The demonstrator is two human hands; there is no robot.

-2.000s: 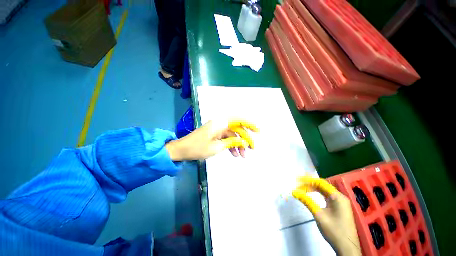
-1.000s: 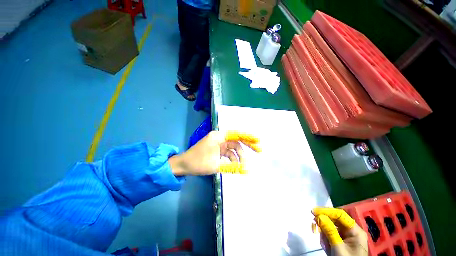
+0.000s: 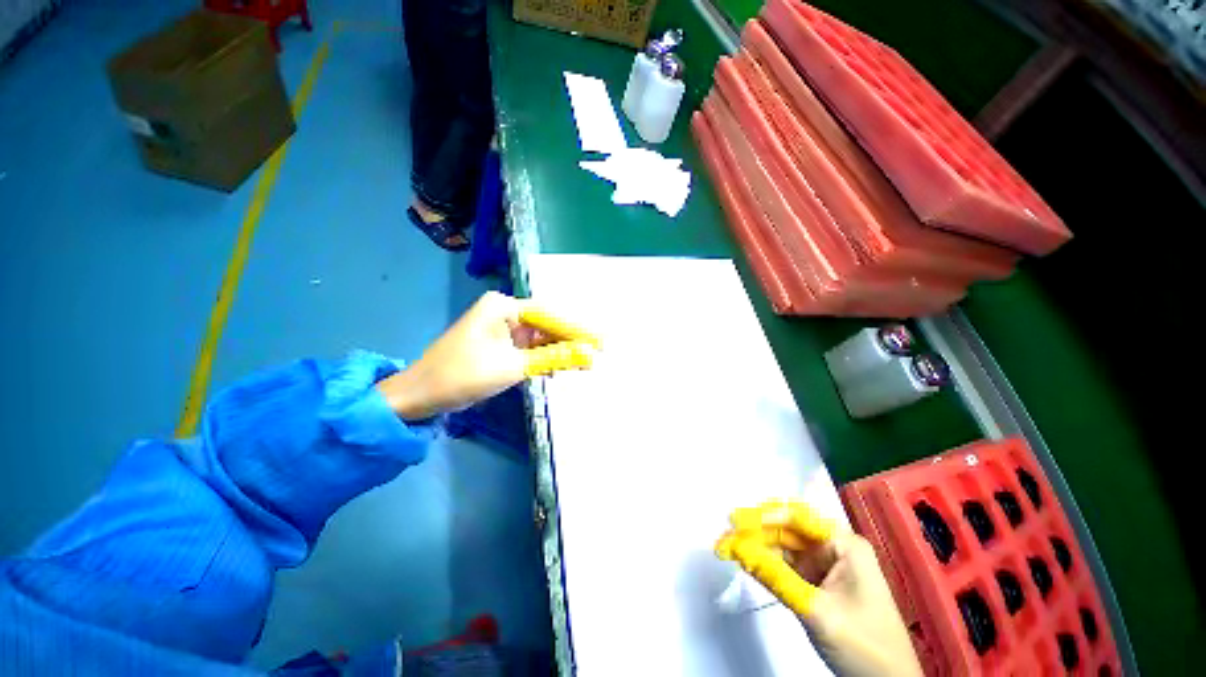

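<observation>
My left hand (image 3: 492,355), in yellow finger cots, is over the left edge of the white mat (image 3: 648,423). Its fingertips are close together; glare on the mat hides whether anything thin is between them. My right hand (image 3: 820,575), also in yellow finger cots, is bent with its fingertips close together over the mat's lower right part. A small whitish, translucent piece (image 3: 747,593) shows just below its fingers; whether the hand holds it I cannot tell. A red-orange foam tray (image 3: 955,496) with black units in its pockets lies right of my right hand.
Stacked red-orange foam trays (image 3: 846,172) stand beyond the mat. Whitish bottles (image 3: 873,373) stand between stack and tray, others (image 3: 652,99) at the far end near crumpled white wipes (image 3: 644,180). A person's legs (image 3: 447,106) are beside the bench. A cardboard box (image 3: 205,106) is on the floor.
My left hand has drawn back left to the mat's edge, its fingertips closer together. My right hand remains over the lower right of the mat. The camera view has shifted between frames.
</observation>
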